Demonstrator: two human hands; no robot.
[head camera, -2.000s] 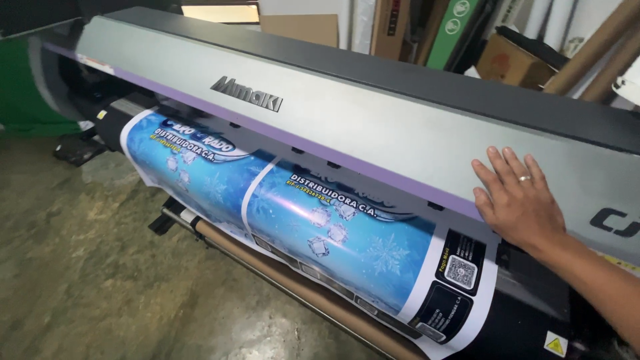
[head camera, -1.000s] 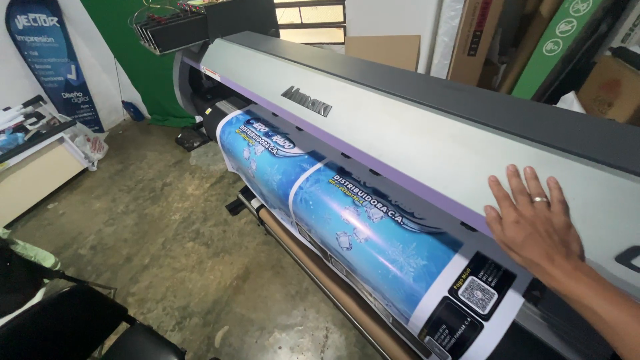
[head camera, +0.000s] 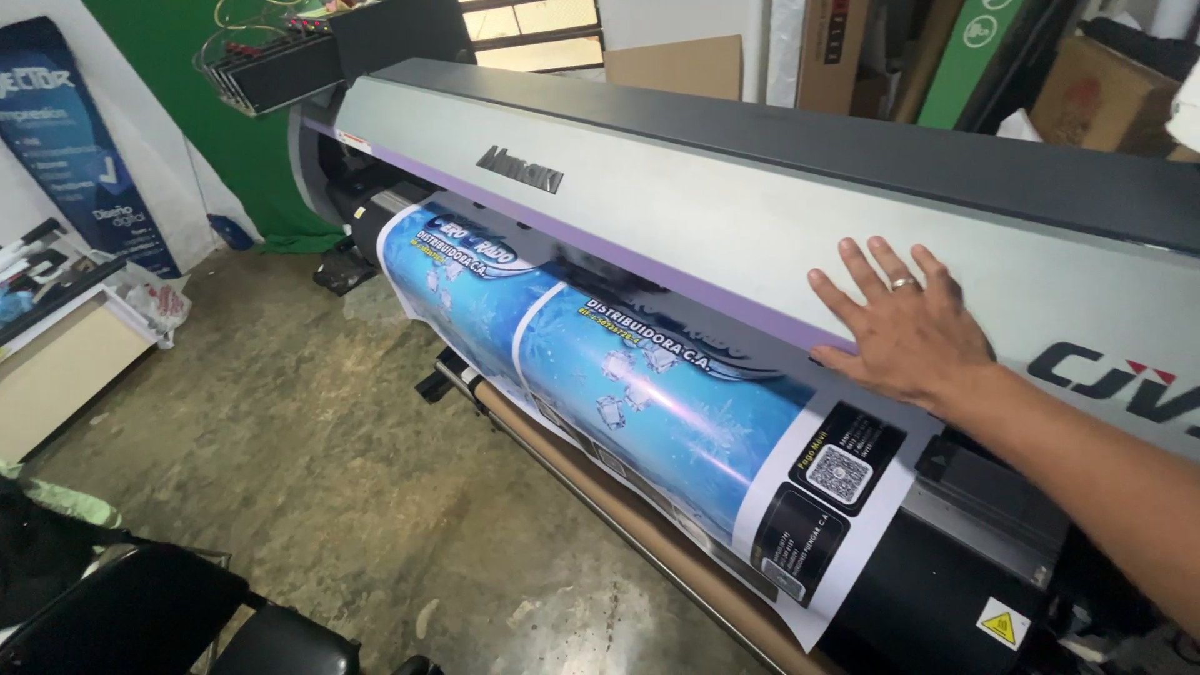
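My right hand (head camera: 905, 328) rests with spread fingers on the pale front cover (head camera: 694, 216) of a Mimaki wide-format printer, near its lower purple edge. It wears a ring and holds nothing. Below the cover, a printed sheet (head camera: 647, 394) with blue ice graphics and black panels bearing codes drapes over the front of the printer. A cardboard-coloured roll (head camera: 600, 487) and a metal bar run beneath the sheet. My left hand is out of the picture.
Black chairs (head camera: 141, 600) stand at the lower left, on a mottled floor (head camera: 309, 403). A light-coloured table or cabinet (head camera: 75, 375) is at the left edge. Behind the printer are a cardboard box (head camera: 1097, 94) and long upright boards. A blue banner (head camera: 84, 150) leans by the wall.
The view has swung left since the oldest frame, bringing in the chairs and banner. My right hand stays spread on the cover.
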